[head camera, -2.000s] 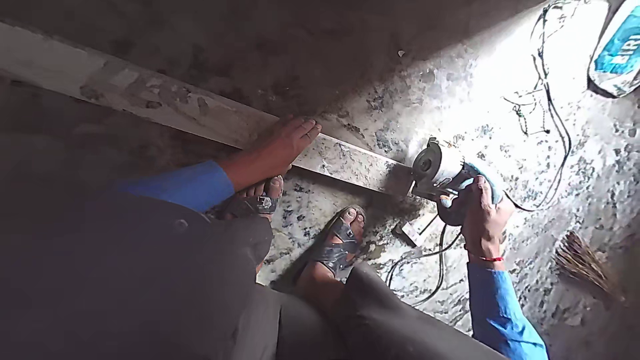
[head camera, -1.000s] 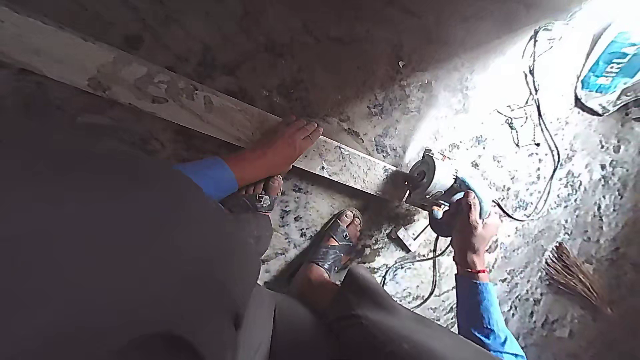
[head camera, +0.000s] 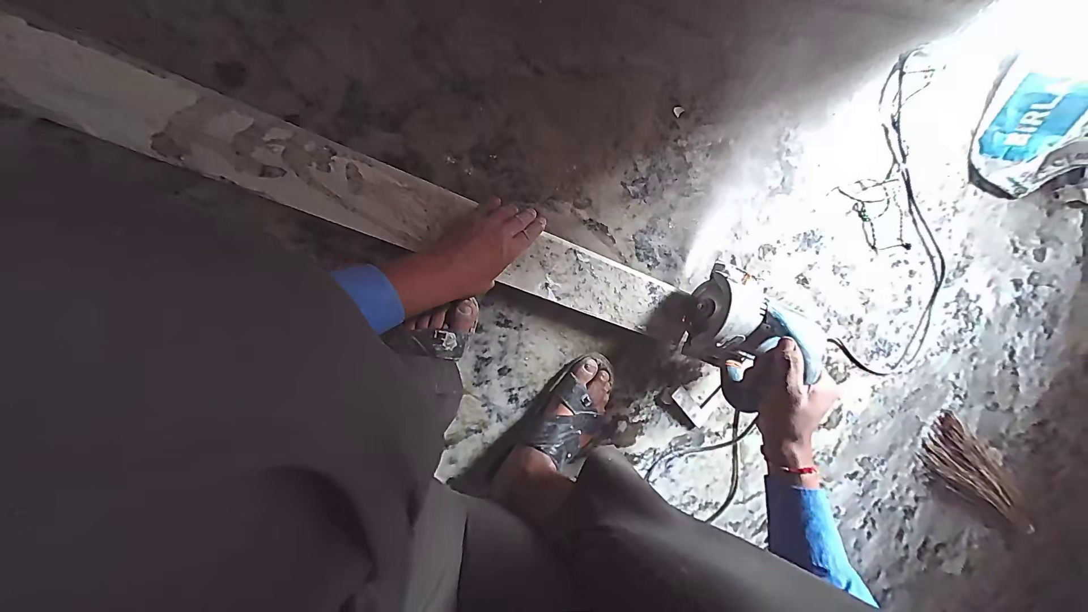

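Observation:
A long, flat board or slab (head camera: 357, 187), its material unclear, runs from the upper left to the middle of the view, with dusty patches on its face. My left hand (head camera: 480, 246) lies across it, palm down, fingers over its far edge. In my right hand (head camera: 790, 391) is the handle of a handheld circular-blade power saw (head camera: 731, 310). The saw's round guard and base sit at the board's right end, where dark dust lies. The blade's edge is not clearly visible, and whether it spins cannot be told.
My sandalled feet (head camera: 574, 416) are just below the board. A small pale offcut (head camera: 697, 404) lies near the saw. A power cord (head camera: 935, 255) loops over the rough floor at right. A twig hand broom (head camera: 973, 467) and a blue and white sack (head camera: 1033, 119) lie farther right.
The saw's body has turned somewhat at the board's end, with my right hand on its handle. My left hand has stayed on the board.

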